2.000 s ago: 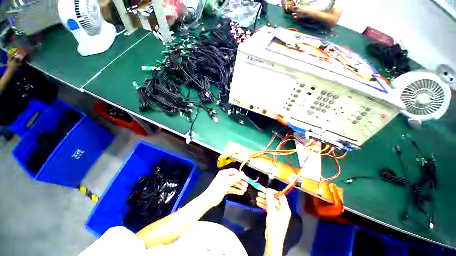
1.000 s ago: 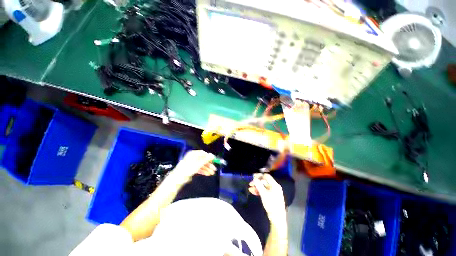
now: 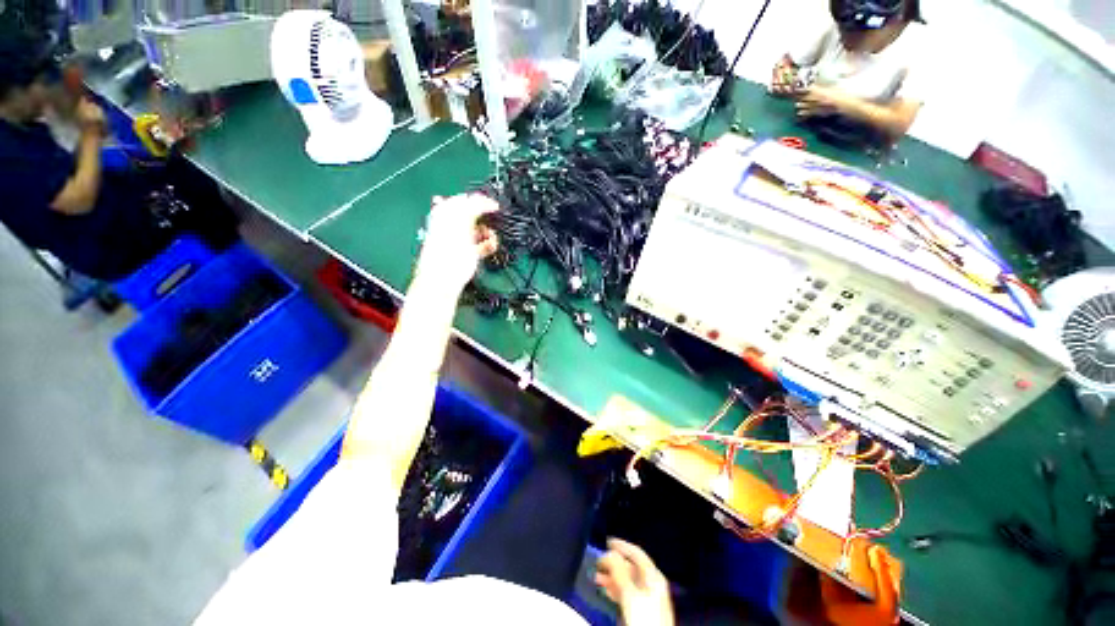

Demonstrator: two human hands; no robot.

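Observation:
A large tangle of black cable assemblies [image 3: 581, 208] with small pale ends lies on the green bench, left of the cream cable tester [image 3: 844, 300]. My left hand [image 3: 465, 232] is at the left edge of this pile, its fingers against the cables; whether it grips one is unclear. My right hand [image 3: 633, 577] is low in front of me, below the bench edge, fingers slightly curled, with nothing visible in it. Orange and red test leads [image 3: 734, 459] loop from the tester front to the orange-yellow fixture strip [image 3: 697, 465].
Blue bins [image 3: 245, 355] stand on the floor at left; another blue bin [image 3: 495, 471] with black cables is under my left arm. White fans stand at left [image 3: 328, 92] and right [image 3: 1092, 330]. One person sits across the bench, another at far left.
My left hand has moved from the fixture strip up to the cable pile. The green piece seen at my left hand is no longer visible. My right hand has lowered. The view has shifted left.

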